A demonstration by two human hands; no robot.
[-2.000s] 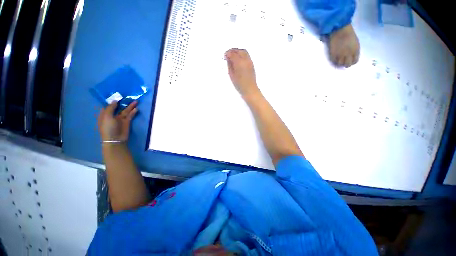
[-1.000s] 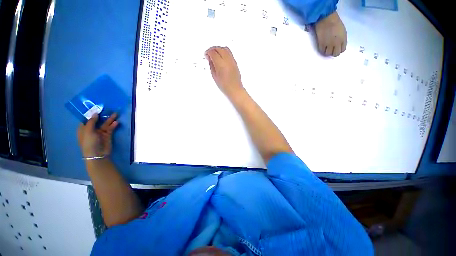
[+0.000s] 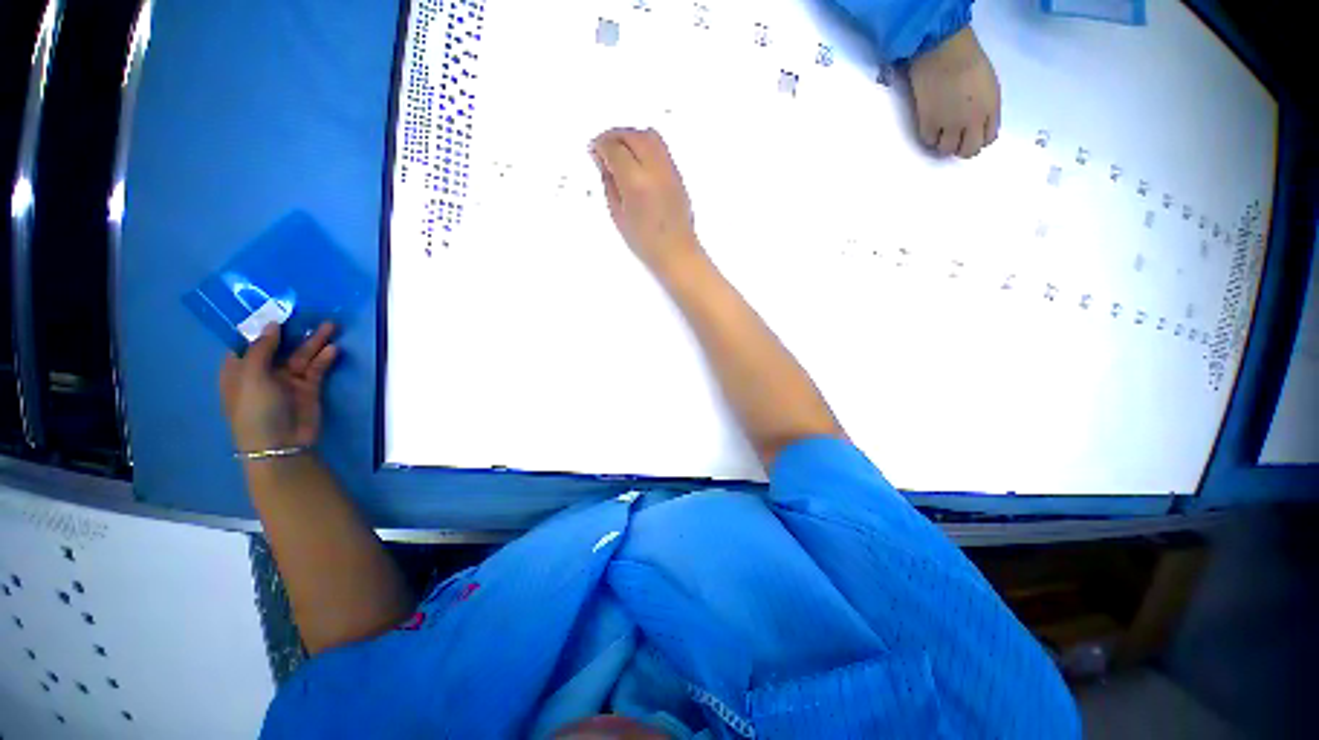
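A large white reflector sheet [image 3: 579, 347] with rows of small marks and dense dots at both ends lies in front of me. My left hand [image 3: 278, 390] holds the near corner of a bright blue card [image 3: 300, 263] with a white patch, over the blue surface left of the sheet. My right hand [image 3: 641, 185] is above the left part of the sheet, fingers bent and fingertips together. Whether a small piece is between those fingertips is too small to tell.
Another person's hand [image 3: 955, 99] with a blue sleeve rests on the sheet's far side. A blue-edged flat item [image 3: 1096, 9] lies at the far right. Metal rails [image 3: 119, 217] run at the left. Another white sheet [image 3: 123, 622] is at lower left, on the blue surface's near side.
The view has shifted, so the sheet and card sit further left in the picture. My left hand still holds the card. My right hand stays over the sheet, slightly nearer its left dotted end.
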